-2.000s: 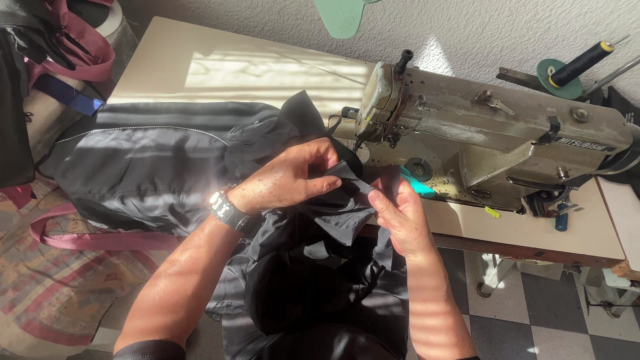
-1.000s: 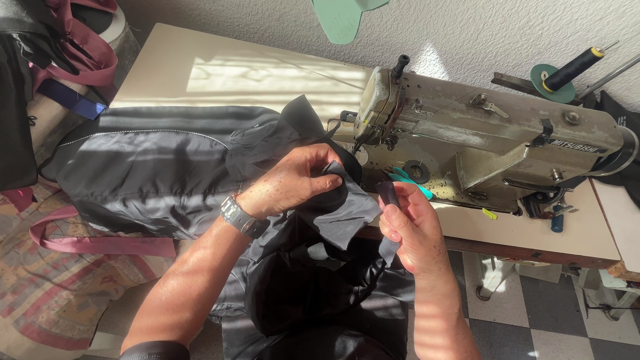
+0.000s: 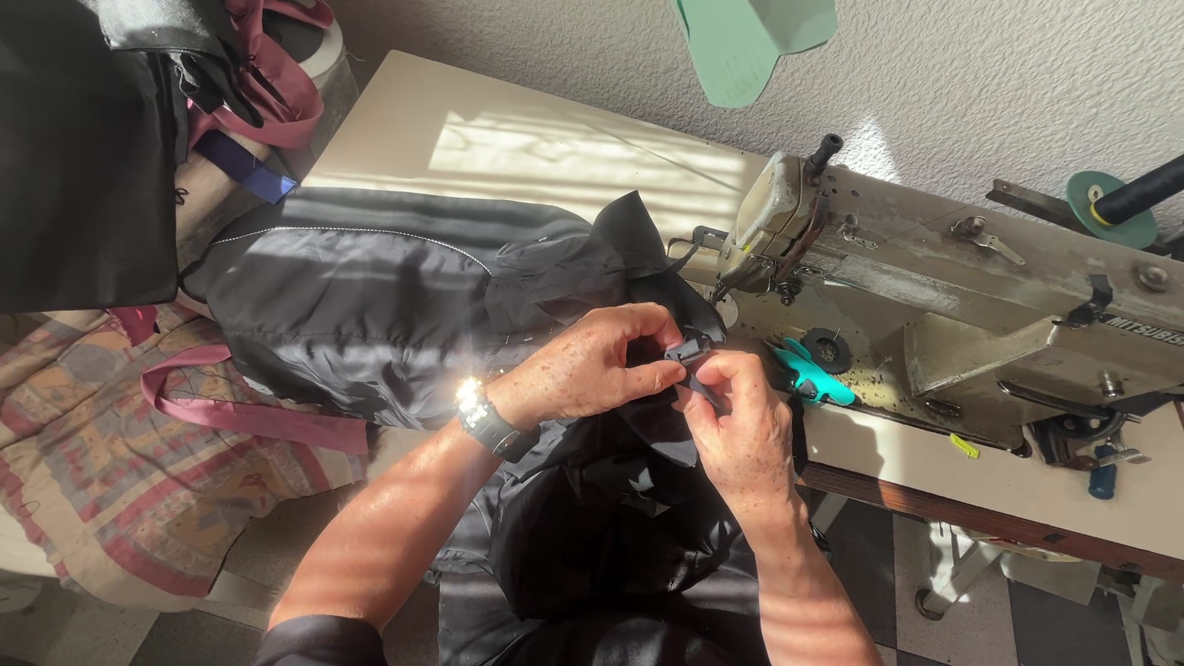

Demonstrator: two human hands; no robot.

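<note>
Black lining fabric (image 3: 370, 296) with a pale stitched line spreads across the sewing table and hangs over its front edge. My left hand (image 3: 597, 361), with a metal watch on the wrist, pinches a small folded dark strip (image 3: 686, 353) between thumb and fingers. Close beside it, my right hand (image 3: 740, 412) grips the same strip, its fingers curled and partly hiding it. Both hands are just in front of the needle area of a Mitsubishi industrial sewing machine (image 3: 925, 268). Turquoise-handled thread snips (image 3: 816, 375) lie on the machine bed, right of the hands.
A black thread spool (image 3: 1142, 190) stands at the upper right. Green pattern pieces (image 3: 740, 55) hang on the wall. At left are a patchwork cloth (image 3: 166, 462), a pink strap (image 3: 268, 421) and a black garment (image 3: 83, 176). A small yellow piece (image 3: 964, 446) lies near the table's front edge.
My hands have come together at the small strip; one second ago they were farther apart, with a grey fabric flap spread between them. The black fabric on the table has stayed in place.
</note>
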